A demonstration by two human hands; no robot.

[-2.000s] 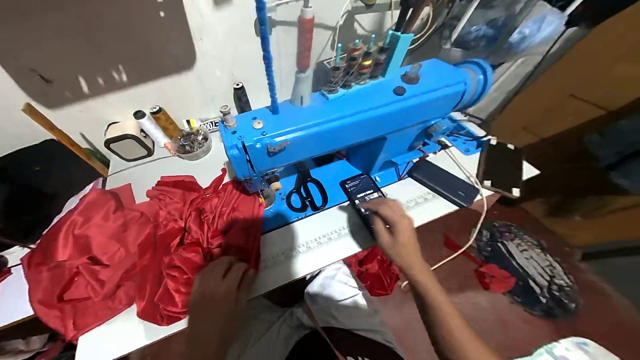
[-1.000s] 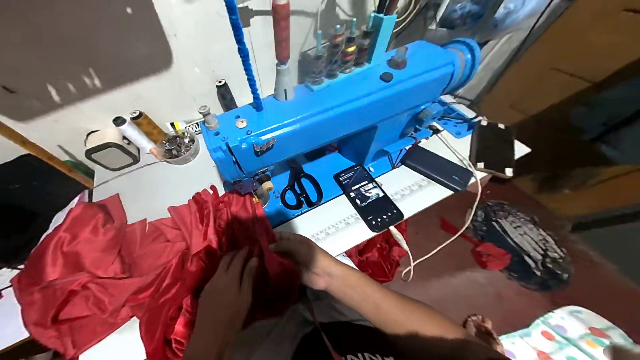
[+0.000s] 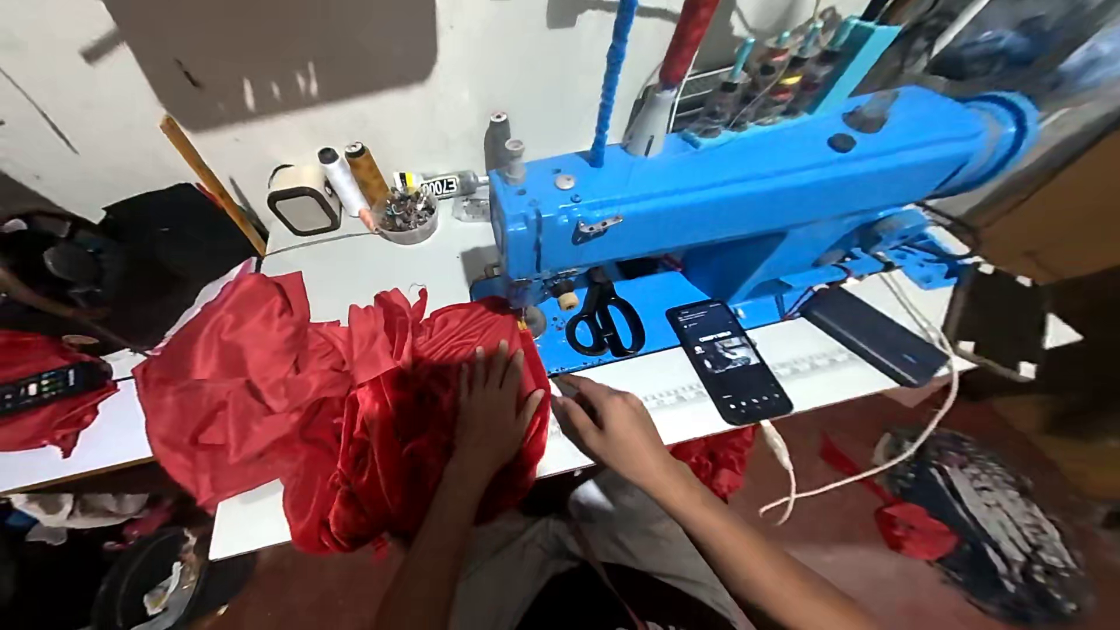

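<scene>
Gathered red satin fabric (image 3: 367, 394) lies bunched on the white table, its right edge close to the needle area of a blue sewing machine (image 3: 744, 184). Flat on the cloth, with fingers apart, rests my left hand (image 3: 494, 407). My right hand (image 3: 612, 424) is at the cloth's right edge, fingers bent; whether they pinch anything cannot be told. Black-handled scissors (image 3: 605, 324) lie on the machine bed. To their right a smartphone (image 3: 730, 360) with a lit screen lies across the table, a white cable at its lower end.
A dark power bank (image 3: 875, 337) lies right of the phone. Behind the fabric stand thread cones (image 3: 344, 181), a small cup of metal bits (image 3: 409, 214) and a glue tube (image 3: 446, 185). A remote control (image 3: 52, 388) is at far left. Red scraps (image 3: 914, 529) lie near the floor.
My right hand was on the phone two seconds ago, then moved left to the red fabric, and is now at its edge. My left hand is now spread flat on the cloth near the needle.
</scene>
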